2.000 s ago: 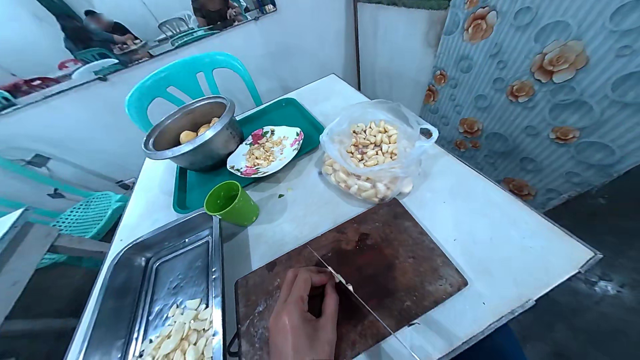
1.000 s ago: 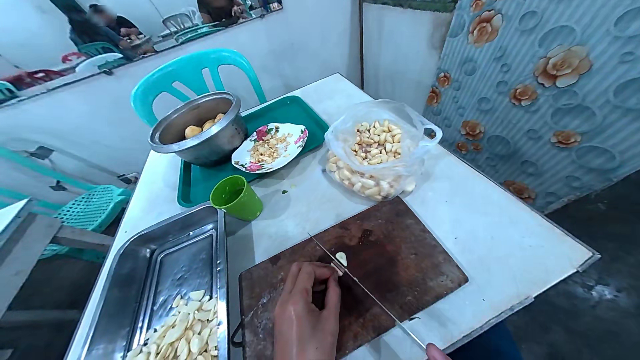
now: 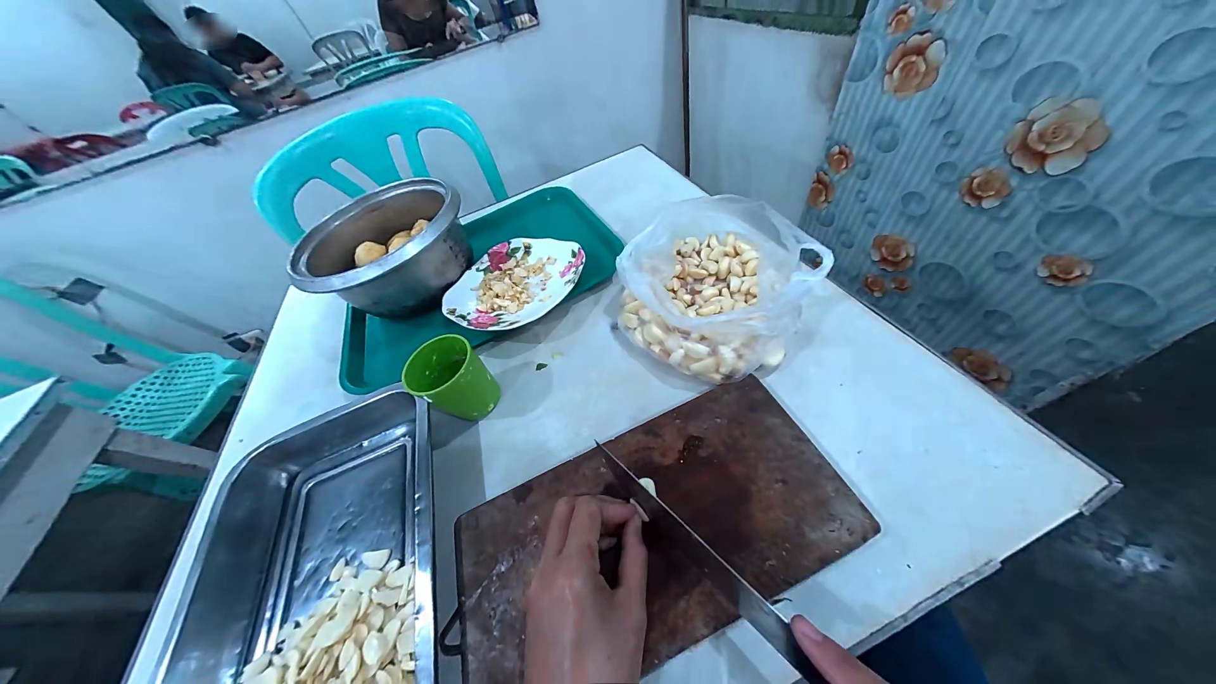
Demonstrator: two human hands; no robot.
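My left hand pinches a garlic clove on the dark cutting board. My right hand, partly out of view at the bottom edge, grips a long knife, whose blade lies across the board beside the clove. A pale slice rests just past the blade. Left of the board, sliced garlic is heaped in a rectangular metal tray. Beyond the board stands a clear plastic bag full of peeled garlic cloves.
A green plastic cup stands behind the metal tray. On a green tray are a steel pot with round yellowish items and a floral plate of small pieces. A turquoise chair is behind the table. People appear in a wall mirror.
The garlic heap in the metal tray has stayed, while the knife has shifted slightly over the board. More of my right hand shows at the bottom than two seconds ago.
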